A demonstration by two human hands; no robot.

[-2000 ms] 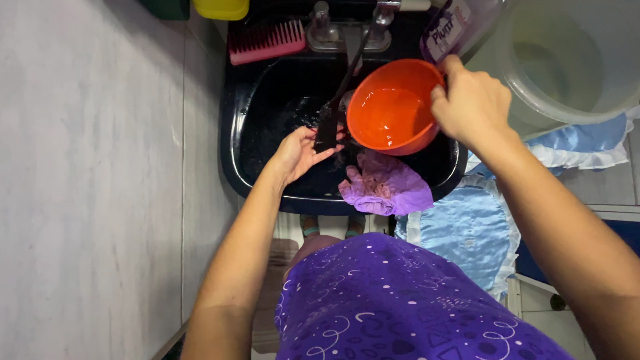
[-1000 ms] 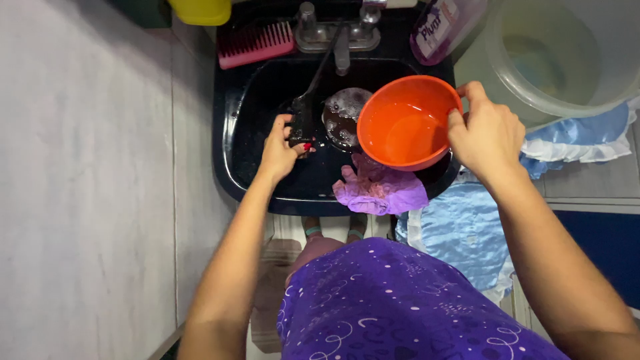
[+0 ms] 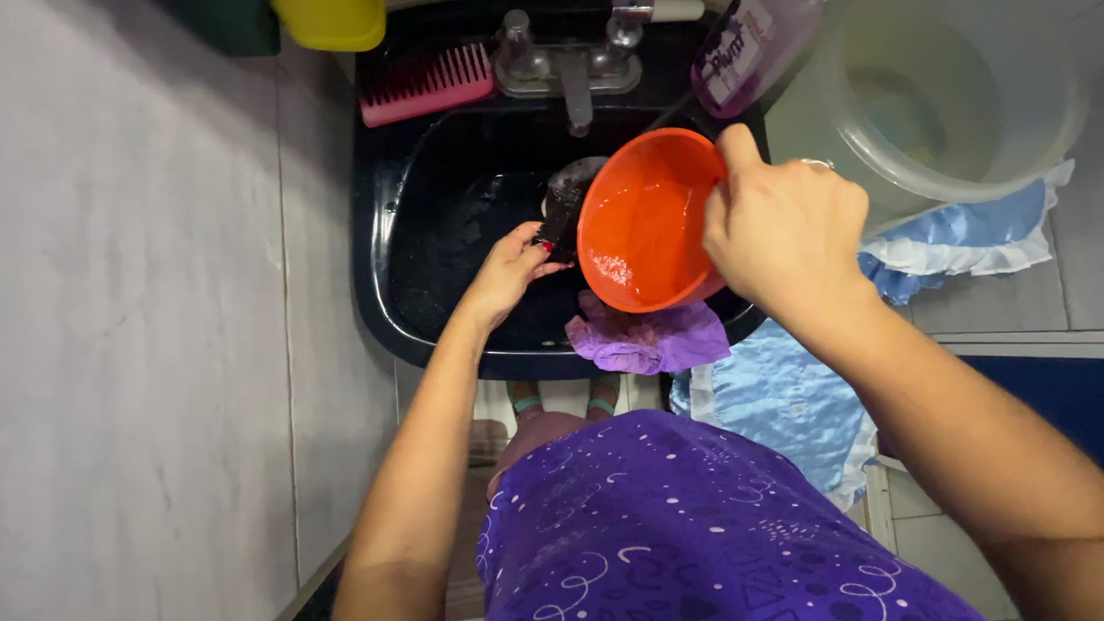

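My left hand holds a black object, perhaps a brush or comb, over the basin of a black sink; its exact kind cannot be told. My right hand grips the rim of an orange plastic bowl, which is tilted toward the black object and has water in it. Below the bowl, a crumpled purple cloth lies over the sink's front edge. Some foam shows behind the black object, near the drain area.
A metal faucet stands at the back, with a pink wide-tooth comb on its left and a purple bottle on its right. A large translucent tub is at the right, near blue satin fabric. A yellow container is at top left.
The orange bowl, level a second ago, is now tilted to the left and nearer my left hand. The black object has been turned, and its long part no longer points up past the faucet.
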